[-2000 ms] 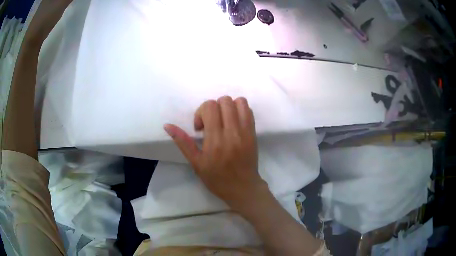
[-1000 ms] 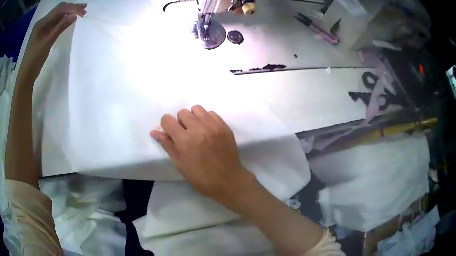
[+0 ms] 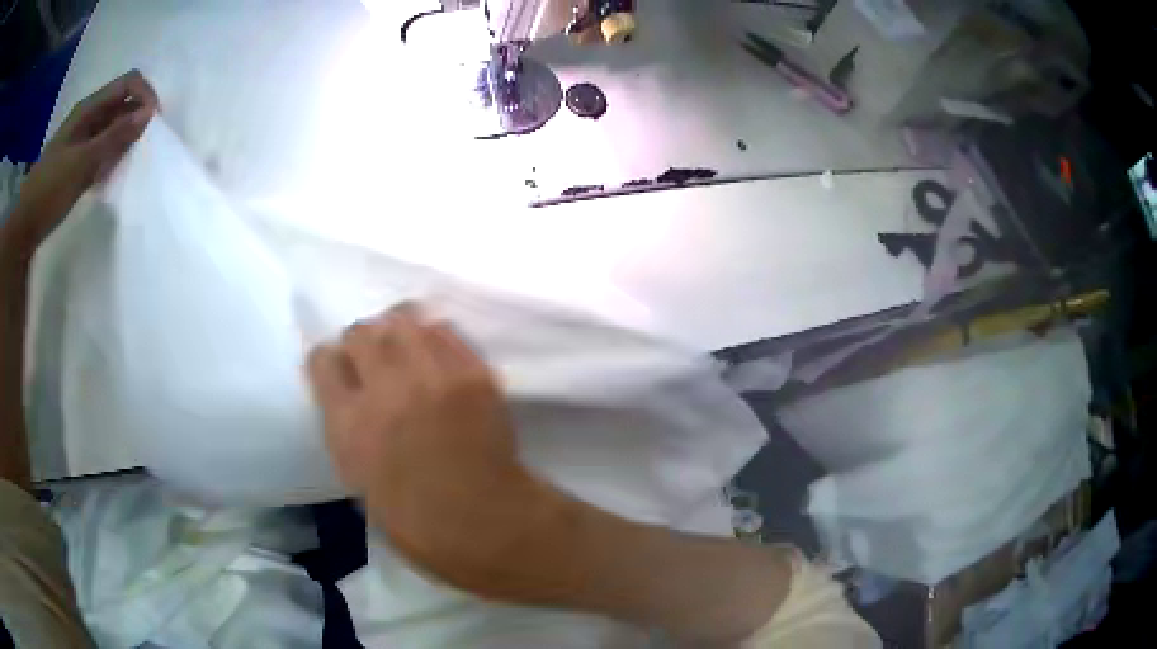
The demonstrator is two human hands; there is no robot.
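Note:
A large white fabric panel (image 3: 209, 330) lies over the front left of the machine table, its upper edge lifted and slanting. My left hand (image 3: 112, 124) pinches its upper left corner. My right hand (image 3: 412, 412) is blurred and lies on the fabric near the table's front edge; its fingertips are bent on the cloth, and whether they grip it cannot be told. The sewing machine's presser foot and needle (image 3: 510, 79) stand in bright light beyond the fabric, apart from it.
Thread snips with pink handles (image 3: 799, 74) lie right of the needle. A small tan knob (image 3: 617, 27) sits beside the needle. White cloth hangs at the lower right (image 3: 952, 463) and lies crumpled at the lower left (image 3: 178, 571). A pink-lilac strip (image 3: 952, 241) lies at the right table edge.
The fabric has been pulled toward me and left, away from the needle, and its upper edge has lifted. My left hand has come down with the corner. My right hand has moved left.

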